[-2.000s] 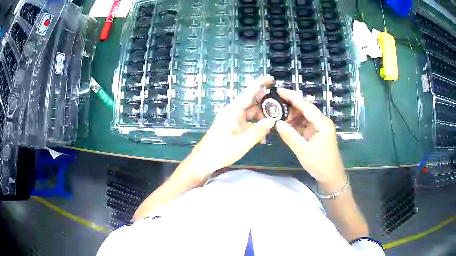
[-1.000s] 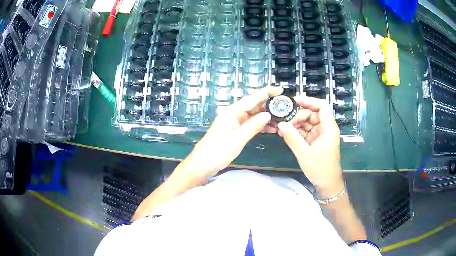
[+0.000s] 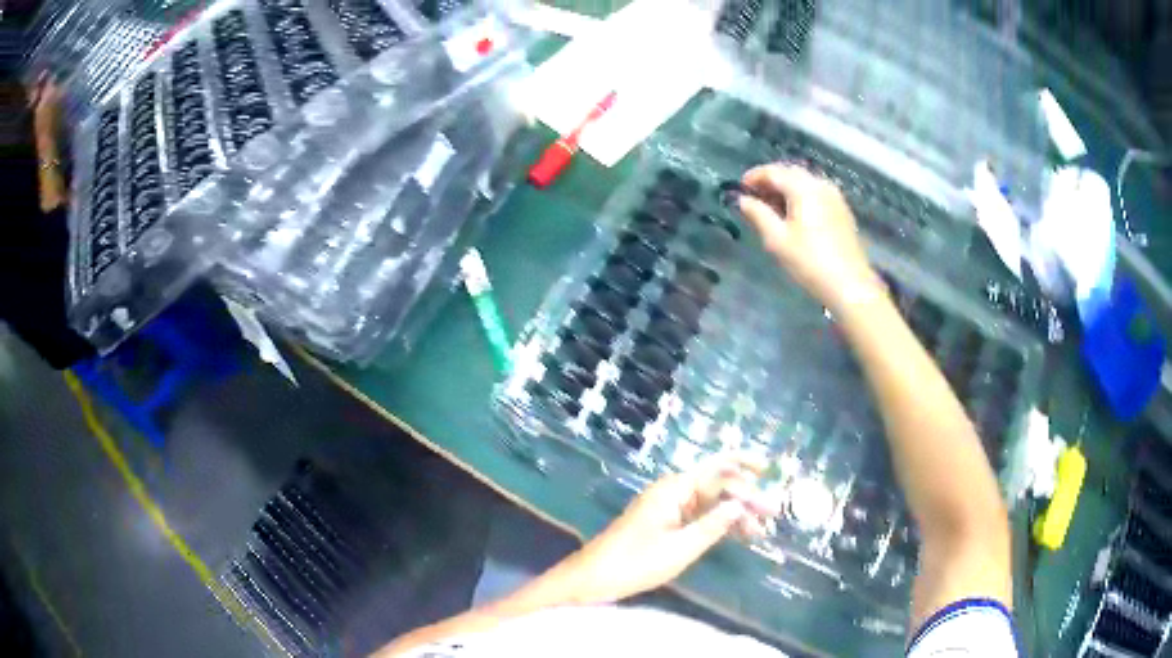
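The clear blister tray (image 3: 614,337) lies tilted in view, with columns of black parts at its left and right and pale pockets between. My right hand (image 3: 803,225) reaches over its far left end, with a round black part (image 3: 734,190) at the fingertips, partly hidden. My left hand (image 3: 688,521) is blurred over the tray's near edge, fingers curled; whether they hold anything cannot be told. A pale round spot, possibly a disc (image 3: 811,503), shows just right of the left fingertips.
Stacked trays (image 3: 373,244) are at left. A red marker (image 3: 555,161) touches white paper (image 3: 630,77). A green-and-white marker (image 3: 488,315) lies left of the tray. Another clear tray (image 3: 887,103) is behind. A yellow block (image 3: 1060,499) and blue bin (image 3: 1125,347) are at right.
The view has swung left and tilted. My hands, together on a round part before, are now apart: the right hand has moved to the tray's far end, the left stays near its front edge.
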